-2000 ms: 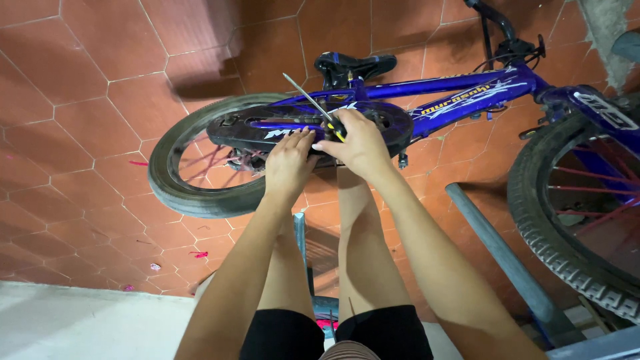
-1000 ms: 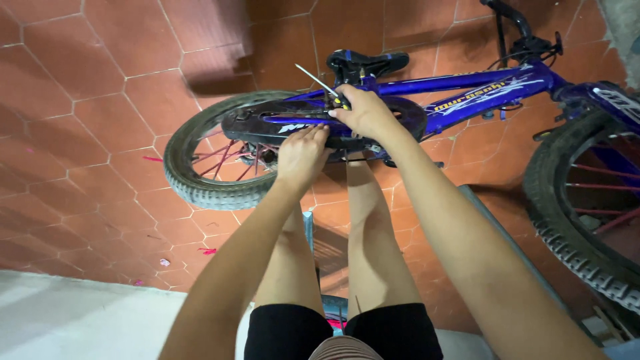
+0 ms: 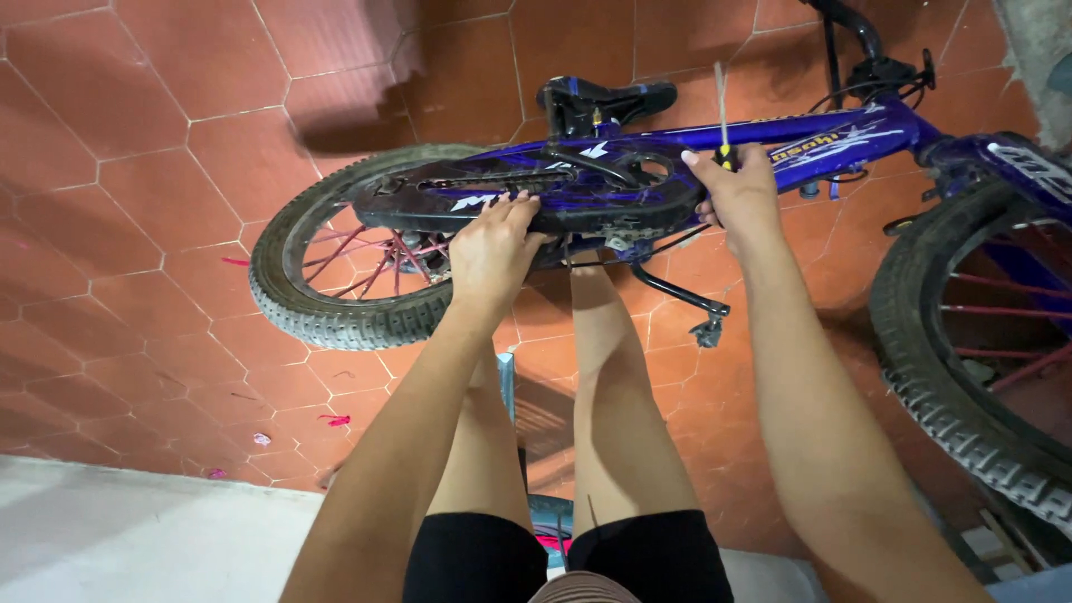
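A blue bicycle frame (image 3: pixel 846 151) stands across my view, with its black chain guard (image 3: pixel 402 201) over the spoked rear wheel (image 3: pixel 360 331). My left hand (image 3: pixel 494 251) lies on the lower edge of the chain guard, its fingertips over the rim and the thumb beneath. My right hand (image 3: pixel 737 193) is at the front end of the guard, closed round the black and yellow handle of a screwdriver (image 3: pixel 722 109), whose shaft points up and away from me. Below the guard, a crank arm with a pedal (image 3: pixel 708 327) sticks out. Part of the screwdriver handle is hidden by my fingers.
The saddle (image 3: pixel 620 100) is beyond the guard and the handlebar (image 3: pixel 863 33) at the upper right. At the right stands the front wheel (image 3: pixel 921 394). Small pink scraps (image 3: pixel 335 420) lie on the tiled floor (image 3: pixel 243 176). A white surface (image 3: pixel 126 536) borders the floor at lower left.
My right hand with the screwdriver has moved right along the guard, away from my left hand, and the shaft has swung more upright. The lower crank and pedal now show.
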